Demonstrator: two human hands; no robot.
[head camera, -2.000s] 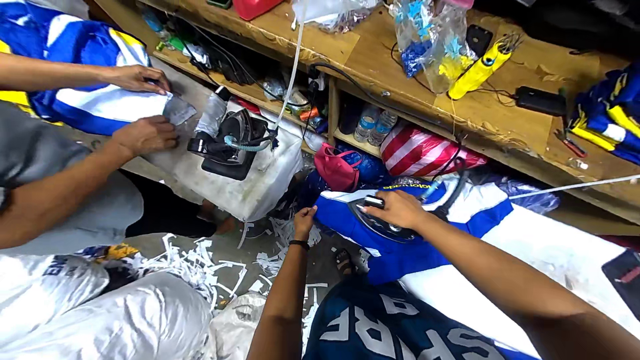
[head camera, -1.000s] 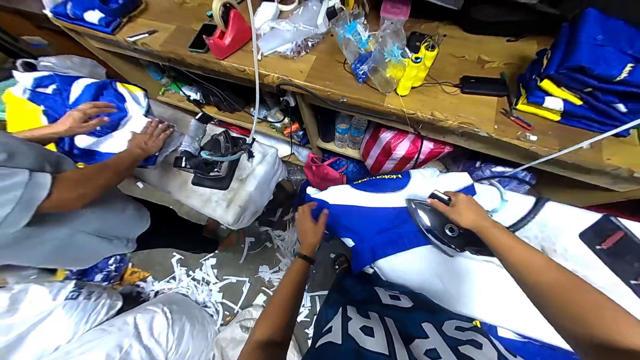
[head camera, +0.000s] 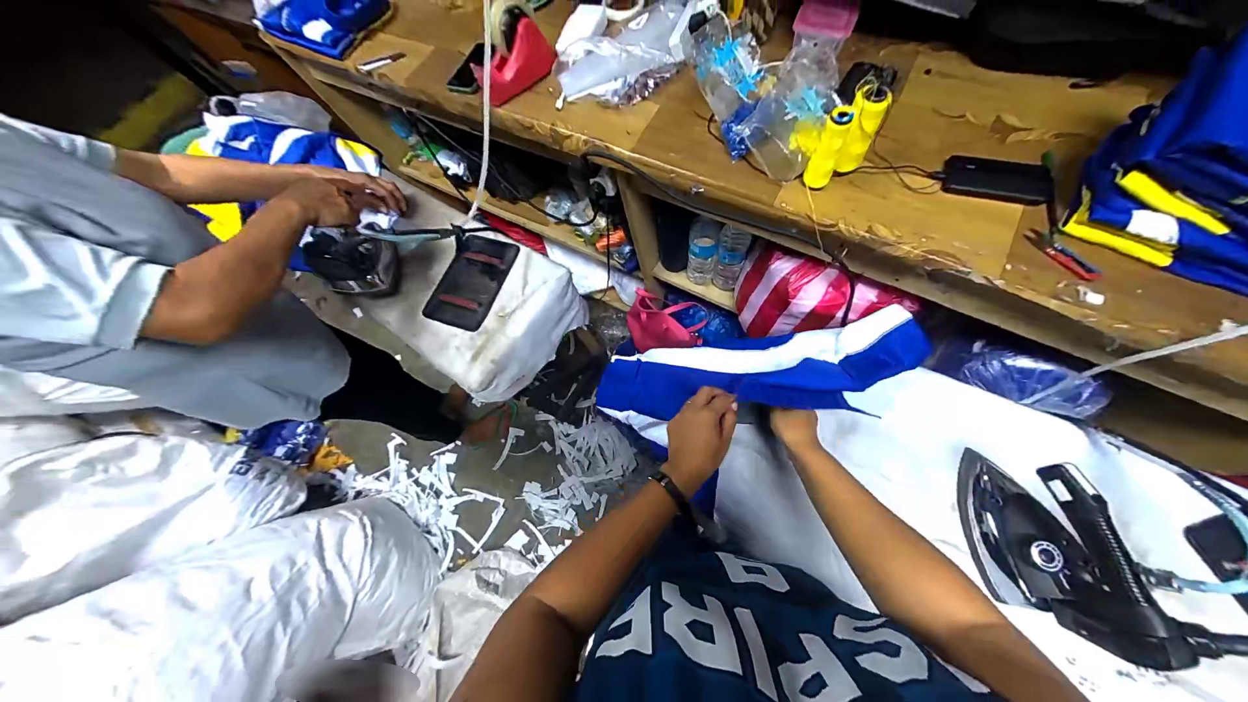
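My left hand (head camera: 700, 437) grips the near edge of a blue and white garment (head camera: 760, 372), its fingertips pinched together. Just to its right, my right hand (head camera: 795, 429) is closed on the same edge, its fingers partly hidden by the cloth. The garment is partly lifted and folded over the end of a white padded ironing surface (head camera: 877, 487). On that surface, to the right of my right arm, rests a black steam iron (head camera: 1063, 556) with a hose; neither hand touches it.
A co-worker at the left uses an iron (head camera: 353, 261) on a garment, beside a white padded block (head camera: 526, 322) with a dark iron rest (head camera: 473, 283). A wooden bench (head camera: 936, 224) holds yellow thread cones (head camera: 846, 136), pliers (head camera: 1063, 255) and folded garments (head camera: 1160, 185). Paper strips (head camera: 575, 468) litter the floor.
My right hand has let go of the iron, which now rests at the right, and has taken hold of the garment beside my left hand. The cloth is lifted and folded. The co-worker has taken up an iron.
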